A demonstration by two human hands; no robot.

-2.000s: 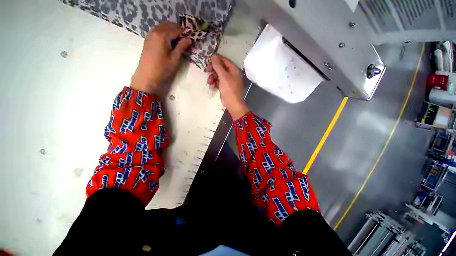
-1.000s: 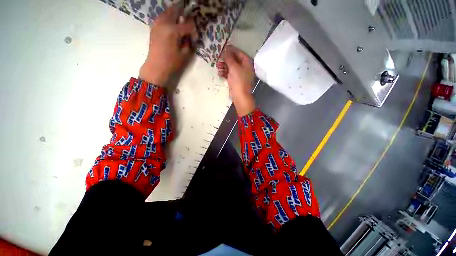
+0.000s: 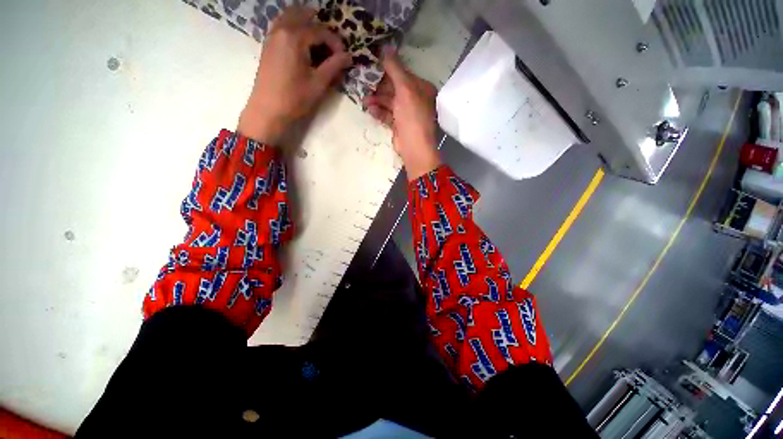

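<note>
Leopard-print fabric [image 3: 249,12] lies on the off-white table [image 3: 112,171] at the top of the view. Its corner is bunched up, and a darker, browner side of the cloth shows between my hands. My left hand [image 3: 296,73] is bare and grips the bunched cloth with thumb and fingers. My right hand [image 3: 405,103] is bare and pinches the tip of the corner near the table edge. The fingertips of both hands are partly hidden by the cloth and slightly blurred.
A white end guard [image 3: 506,107] stands right of my right hand, below the metal beam [image 3: 575,69]. Tick marks run along the near table edge. Grey floor with yellow lines, shelves and rollers are at the right. Red-orange cloth [image 3: 26,426] shows at the lower left.
My right hand has moved slightly up with the corner tip. The corner, spread out flatter a second ago, is now more folded, with the browner side between my hands.
</note>
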